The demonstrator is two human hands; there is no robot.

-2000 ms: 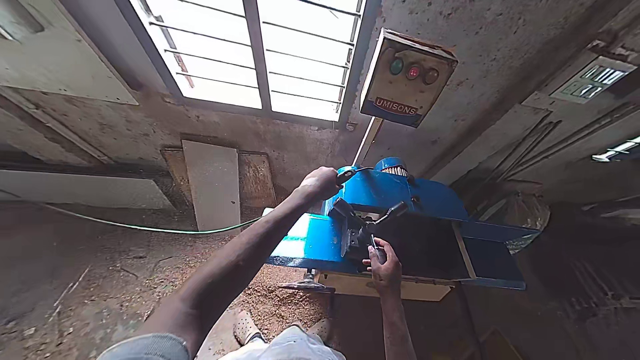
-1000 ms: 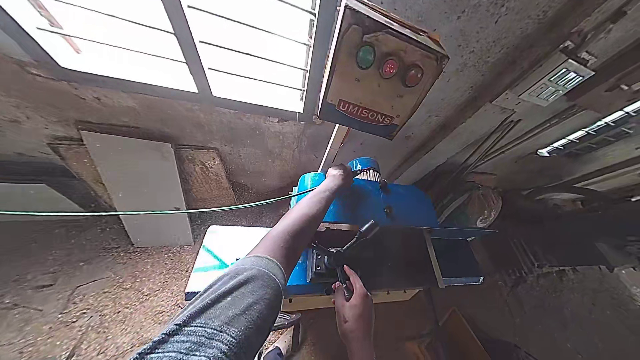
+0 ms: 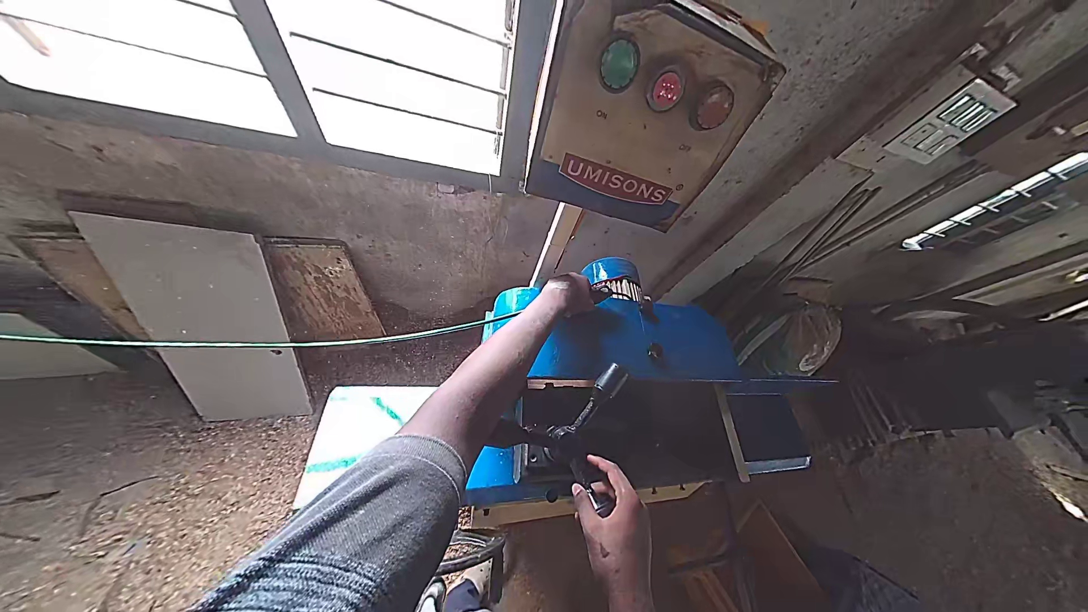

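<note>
A blue woodworking machine (image 3: 680, 340) stands in front of me, with a black multi-arm lever handle (image 3: 564, 438) on its near side. My right hand (image 3: 614, 510) is closed around the handle's lower arm, just below the hub; another arm with a thick black grip points up and right. My left hand (image 3: 571, 295) reaches over the machine's top, beside the blue motor housing (image 3: 610, 270), and grips a dark part that its fingers mostly hide. A green cable (image 3: 382, 339) runs from the left to near my left wrist.
A control box (image 3: 646, 119) with green and red round buttons hangs above the machine. Grey and brown boards (image 3: 195, 314) lean on the wall at left. A white sheet (image 3: 357, 425) with green marks lies beside the machine. Wood shavings (image 3: 204, 476) cover the floor. A switch panel (image 3: 950, 121) is at right.
The view has moved closer to the machine and control box. My left hand stays on the machine's top, and my right hand remains at the lever handle, whose arms stand at a different angle.
</note>
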